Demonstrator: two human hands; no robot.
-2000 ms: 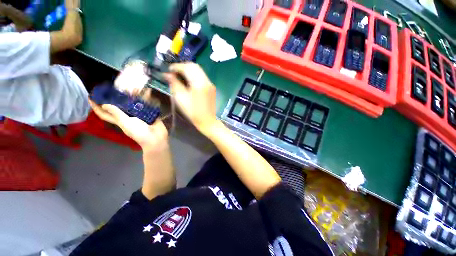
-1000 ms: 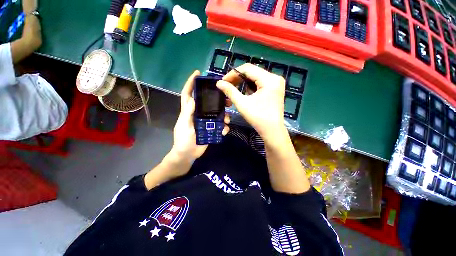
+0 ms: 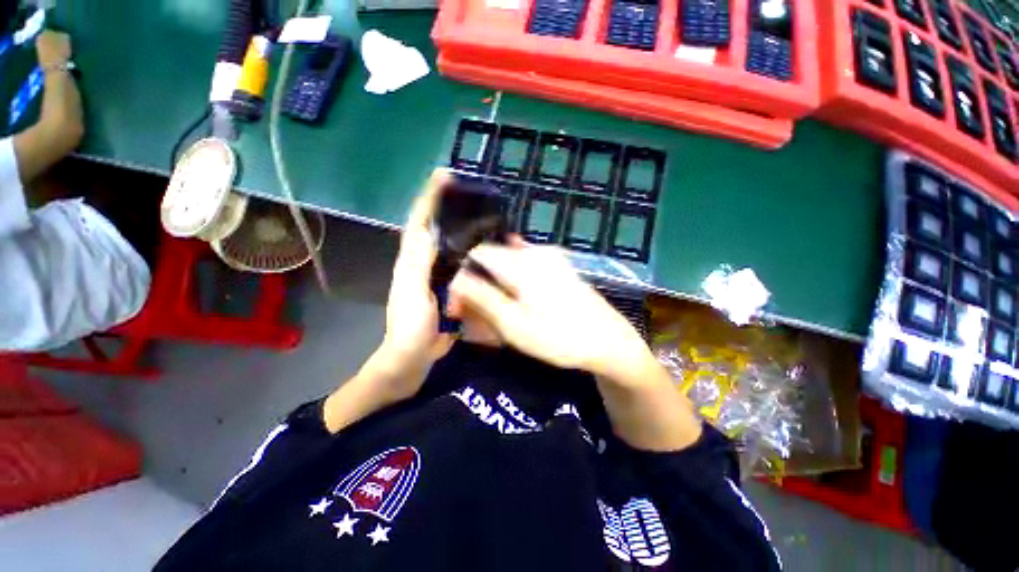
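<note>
A dark keypad phone (image 3: 467, 212) is held above my lap at the bench edge, blurred, its upper part showing. My left hand (image 3: 416, 288) is closed around its left side. My right hand (image 3: 534, 299) lies over the phone's lower part and hides the keys. A thin dark stick, like tweezers (image 3: 483, 272), shows at the right fingers, which are partly blurred; whether they grip it firmly is hard to see. The lens tray (image 3: 651, 270) with two rows of black-bordered squares lies just beyond my hands.
Red phone trays (image 3: 626, 84) stand behind the lens tray. A second lens tray (image 3: 883, 369) is at right. A separate phone (image 3: 316, 78), white paper (image 3: 393, 63), a ribbed duct (image 3: 232, 50) and a round cream nozzle (image 3: 201, 188) are at left. An open waste box (image 3: 832, 419) is below.
My right hand has moved from the phone's screen down over its keys. The phone was held over the duct nozzle in the earliest frame and is now in front of my chest.
</note>
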